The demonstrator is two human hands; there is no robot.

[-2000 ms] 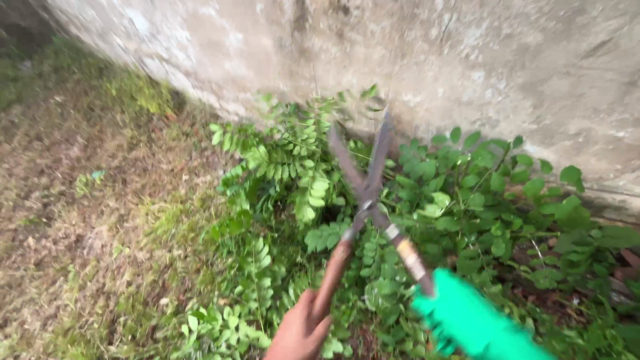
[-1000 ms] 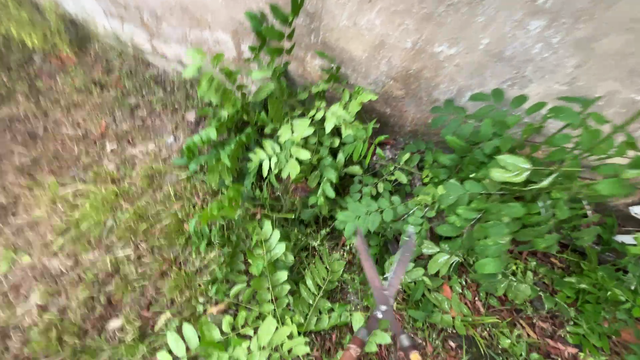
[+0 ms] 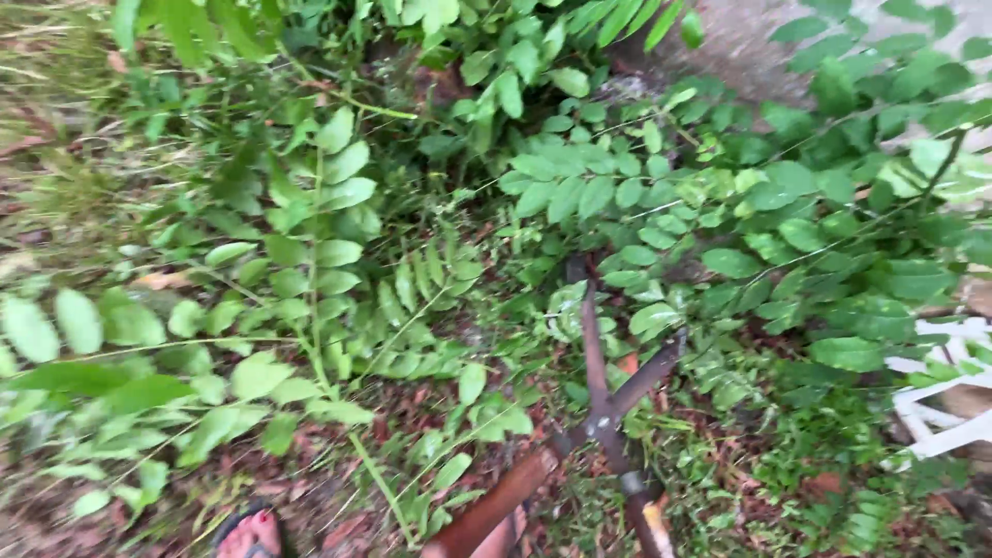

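Garden shears [image 3: 603,422] reach up from the bottom edge, right of the middle, with their two rusty blades spread in a V. The left blade tip is partly hidden in leaves, and the right one lies against low foliage. One wooden handle [image 3: 496,500] runs to the lower left; the other handle [image 3: 651,519], with a metal collar and a pale wrapped part, runs down to the bottom edge. Neither my left hand nor my right hand can be seen. Leafy green shoots [image 3: 318,232] stand left of the blades, and denser foliage [image 3: 783,209] is behind and to their right.
A foot in a dark sandal [image 3: 252,535] is at the bottom left. White lattice-like pieces [image 3: 949,395] lie at the right edge. The weathered wall [image 3: 744,39] shows at the upper right. Dry grass [image 3: 62,194] covers the left side, with fallen leaves around the stems.
The view has tilted down and come closer to the plants. Two seconds ago a bare hand and a green-gloved hand showed on the shears' handles; both are now out of frame.
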